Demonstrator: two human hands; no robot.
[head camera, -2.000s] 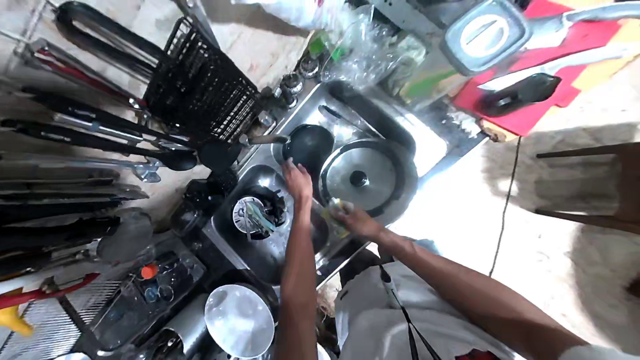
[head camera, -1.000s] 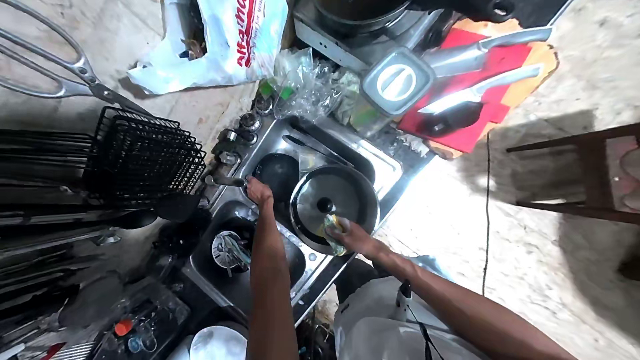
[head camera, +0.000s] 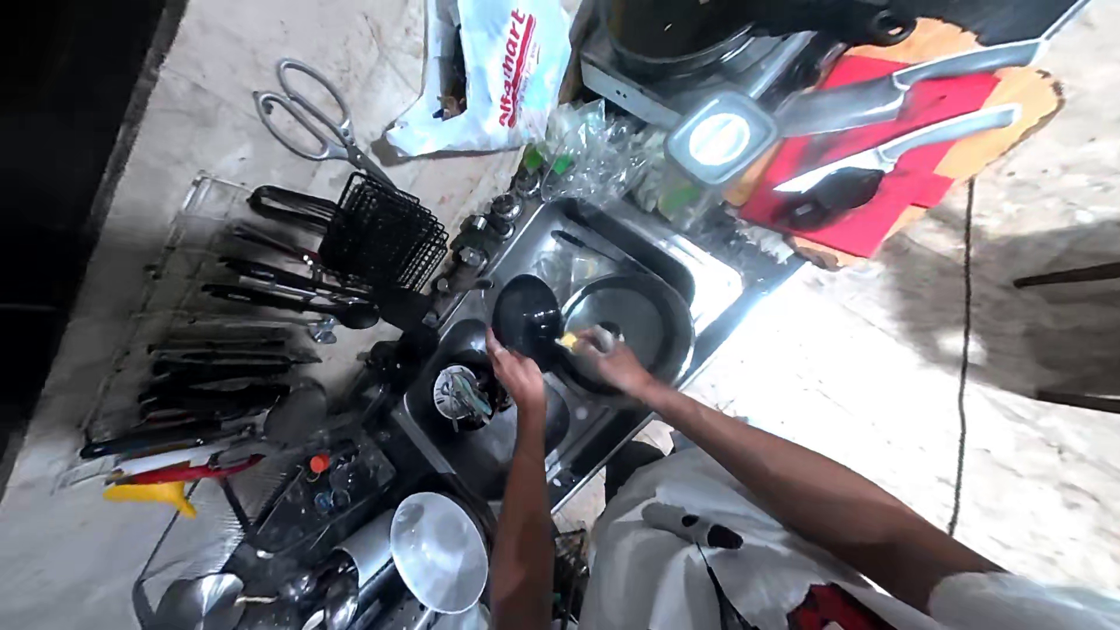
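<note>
Over the double-basin stainless steel sink, my left hand (head camera: 518, 374) grips the near rim of a dark bowl-shaped vessel (head camera: 528, 308), which is tilted. My right hand (head camera: 612, 354) is blurred and holds a yellow sponge (head camera: 569, 340) at that vessel's right edge. Under my right hand sits a wide round metal pan (head camera: 652, 325) with a dark knob or spot near its middle, in the right basin. A white patterned dish (head camera: 456, 392) with a greenish cloth or scrubber (head camera: 473, 399) lies in the left basin (head camera: 486, 455), left of my left hand.
A faucet (head camera: 464, 284) reaches over the sink's back edge. Knives (head camera: 949, 127) lie on a red and wooden board (head camera: 932, 188) at the upper right. A black wire basket (head camera: 382, 232) and hanging utensils line the wall. A white strainer or bowl (head camera: 438, 551) stands lower left.
My right hand with the sponge has moved from the wide pan's near rim to the dark vessel's edge. My left hand stays at the dark vessel. The view has shifted.
</note>
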